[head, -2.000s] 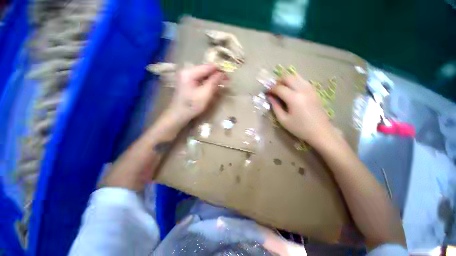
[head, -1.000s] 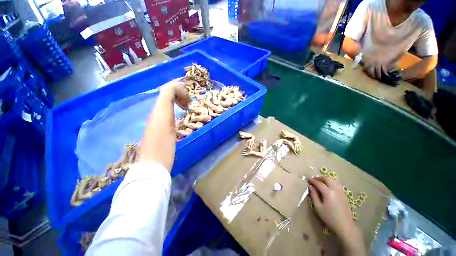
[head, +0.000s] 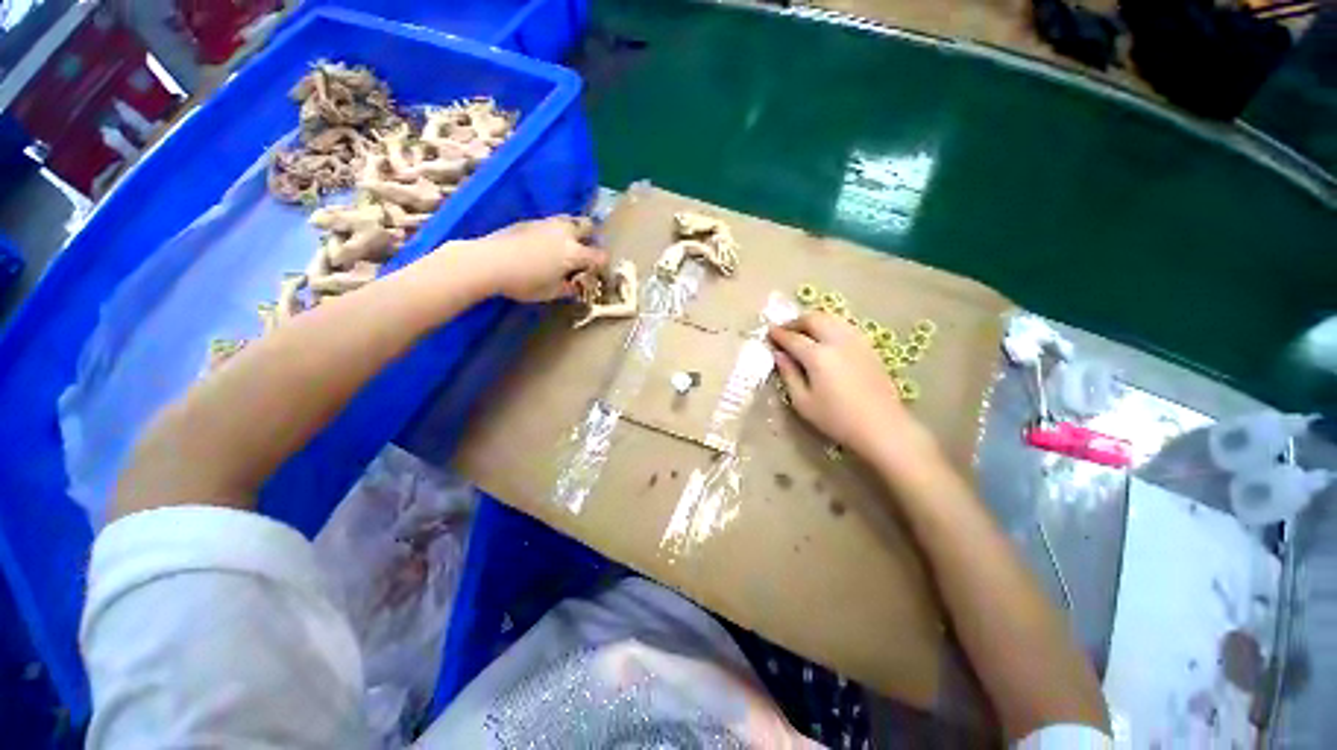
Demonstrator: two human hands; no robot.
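Observation:
My left hand (head: 551, 261) is over the cardboard's upper left edge, its fingers curled on tan-brown pieces that look like figure arms, mostly hidden by the fingers. Beige figure arms (head: 701, 242) lie at the cardboard's top left, one (head: 617, 298) beside my left fingertips. My right hand (head: 836, 378) rests palm down on the cardboard, fingertips bent together near the tape; whether they pinch anything is hidden. Yellow-green rings (head: 897, 346) lie loose beyond and right of it.
The cardboard mat (head: 799, 564) carries clear tape and a white disc (head: 682, 381). A blue bin (head: 506, 191) of arms stands left, a lower bin with plastic liner (head: 384, 564) below. A green surface (head: 733, 132) runs behind. A pink-red tool (head: 1081, 444) and translucent bottles (head: 1268, 469) lie right.
My left hand has moved from over the arms in the blue bin to the cardboard's edge. My right hand stays near the rings. The view has turned down to the work mat.

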